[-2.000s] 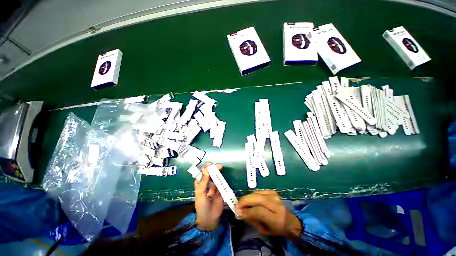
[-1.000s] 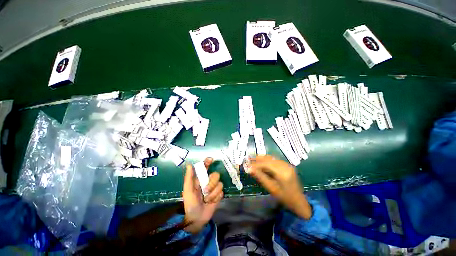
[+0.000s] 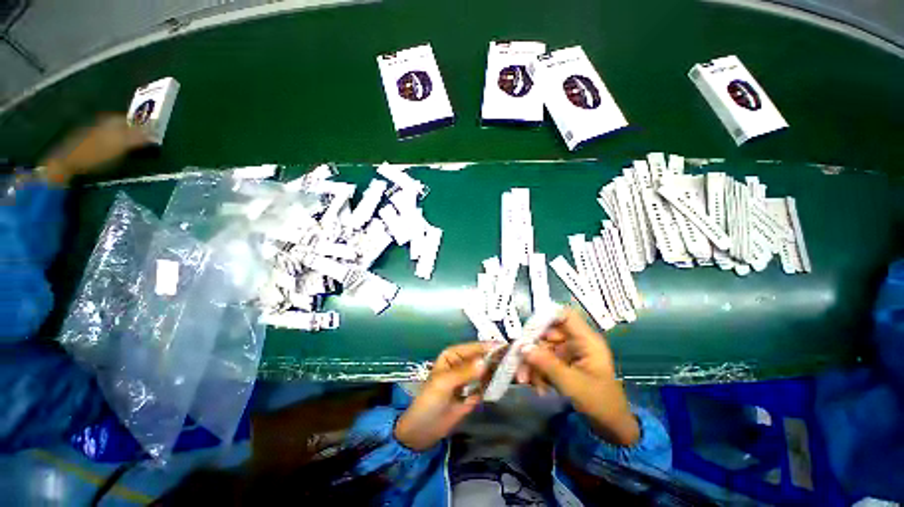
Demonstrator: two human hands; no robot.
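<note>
My left hand (image 3: 446,393) and my right hand (image 3: 582,374) meet at the bench's front edge. My right hand holds a long white strap piece (image 3: 517,358), tilted up to the right. My left fingers close at its lower left end around a small piece that is mostly hidden and blurred. Several long strap pieces (image 3: 516,233) lie just beyond my hands. More long strap pieces (image 3: 722,220) are fanned and heaped at the right. Short strap pieces (image 3: 342,243) lie in a tangled pile at centre left.
Clear plastic bags (image 3: 139,337) lie left of the short pieces and hang over the front edge. White retail boxes (image 3: 416,91) stand along the far green strip. Another person's hand (image 3: 99,146) touches the leftmost box (image 3: 156,107). A blue stool (image 3: 743,426) is below right.
My hands have come together, and a long strap piece is now held between them. A neighbour's arm has entered at the left and reached a box. The view has shifted slightly.
</note>
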